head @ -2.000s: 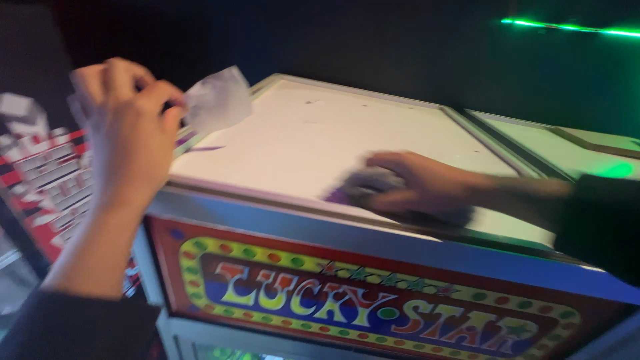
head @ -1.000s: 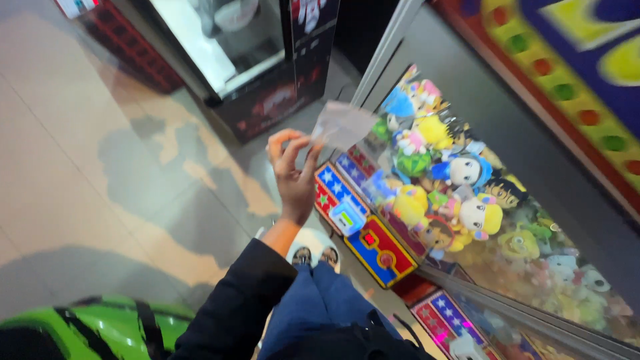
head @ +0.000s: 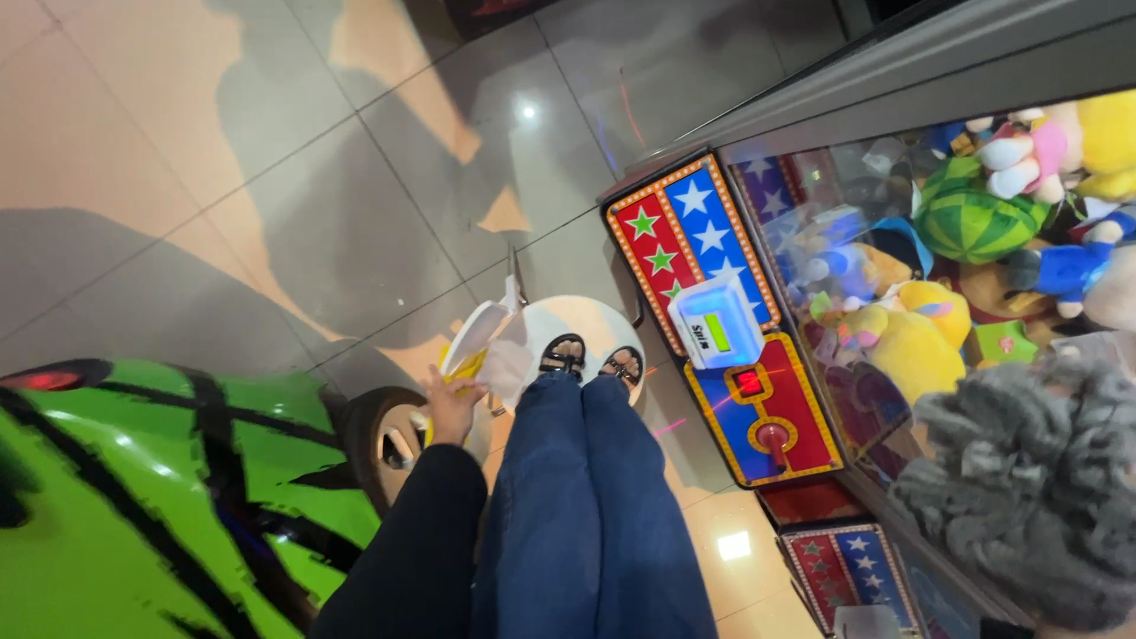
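Note:
My left hand (head: 453, 406) is low at the centre left, pinching a thin whitish sheet (head: 508, 371) over the floor. Just behind the fingers is a yellow and white object (head: 470, 348); whether the hand touches it I cannot tell. A fluffy grey duster (head: 1029, 488) fills the lower right, in front of the glass of a claw machine full of plush toys (head: 919, 342). My right hand is not visible; only a bit of dark sleeve shows below the duster.
My sandalled feet stand on a round white stool top (head: 581, 311). The claw machine's control panel (head: 799, 426), with a red joystick and a white box, juts out at right. A green toy-like car (head: 177, 479) is at lower left, on the tiled floor (head: 373, 177).
The view has swung from the machine's top down to the floor. Two seconds ago my right hand held the grey duster on that white top. The thin sheet remains in my left hand.

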